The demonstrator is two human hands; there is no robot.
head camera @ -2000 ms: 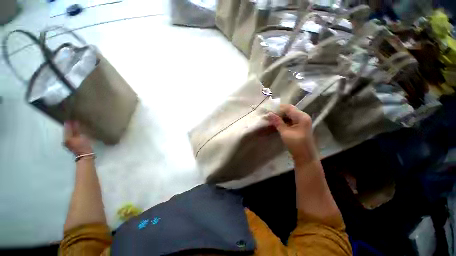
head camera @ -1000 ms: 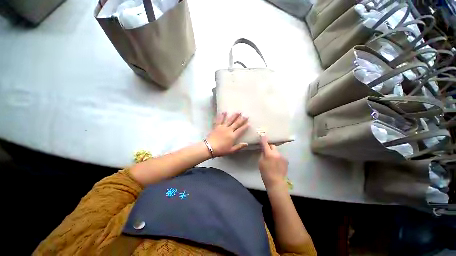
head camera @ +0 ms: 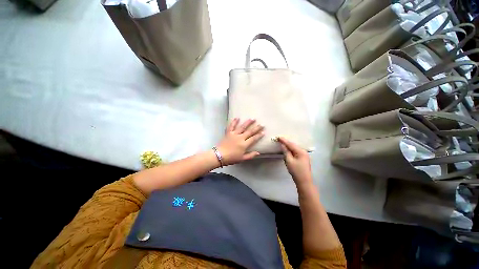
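A pale beige tote bag [head camera: 268,100] lies flat on the white tabletop [head camera: 173,121], its handles pointing away from me. My left hand [head camera: 239,143] rests flat, fingers spread, on the lower left of the bag. My right hand [head camera: 295,157] has its fingertips at the small logo [head camera: 274,140] near the bottom of the front panel. The fingertips touch the logo's right side; whether they pinch anything is too small to tell. A crumpled yellow scrap pile [head camera: 151,159] lies near the table edge, left of my left forearm.
A stuffed tote bag [head camera: 176,44] stands at the back left of the flat bag. Several stuffed tote bags [head camera: 367,142] with white filling stand or lean in a row on the right. Part of a dark bag shows at the top left corner.
Since two seconds ago, the bag has come to lie flat before me, and both hands are on it. Over the last second, my right hand has shifted slightly right, its fingertips still at the logo.
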